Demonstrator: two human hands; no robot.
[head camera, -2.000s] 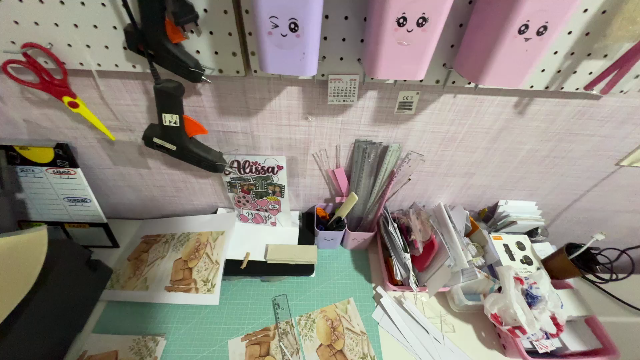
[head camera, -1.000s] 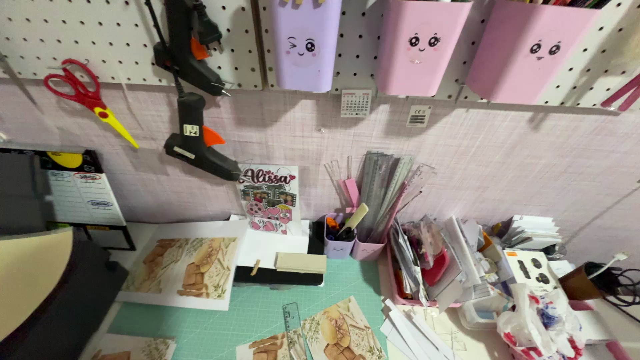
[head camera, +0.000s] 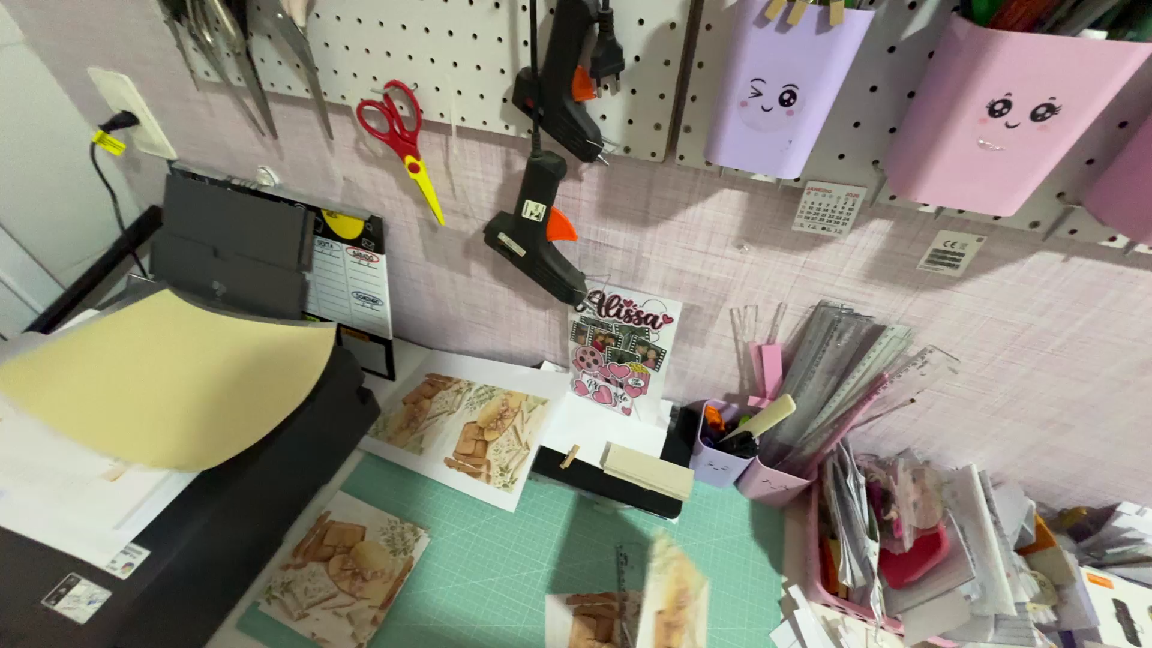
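Observation:
Neither of my hands shows in the head view. At the bottom edge, a printed sheet (head camera: 675, 598) appears tilted up and blurred, beside another printed piece (head camera: 589, 619) and a clear ruler (head camera: 623, 576). What holds the tilted sheet up is hidden below the frame. A stack of printed cards (head camera: 346, 571) with a food picture lies on the left of the green cutting mat (head camera: 486, 549). Behind it, a larger white printed sheet (head camera: 468, 427) lies partly over the mat's back edge.
A black printer (head camera: 270, 468) with cream paper (head camera: 180, 382) stands left. Cups with rulers (head camera: 823, 378) and a pink basket (head camera: 819, 562) of paper scraps stand right. Glue guns (head camera: 535, 229) and red-yellow scissors (head camera: 400, 135) hang from the pegboard (head camera: 468, 72).
The printed sheet at the bottom, flat beside the ruler in the earlier frames, is now raised and blurred. The view has swung to the left.

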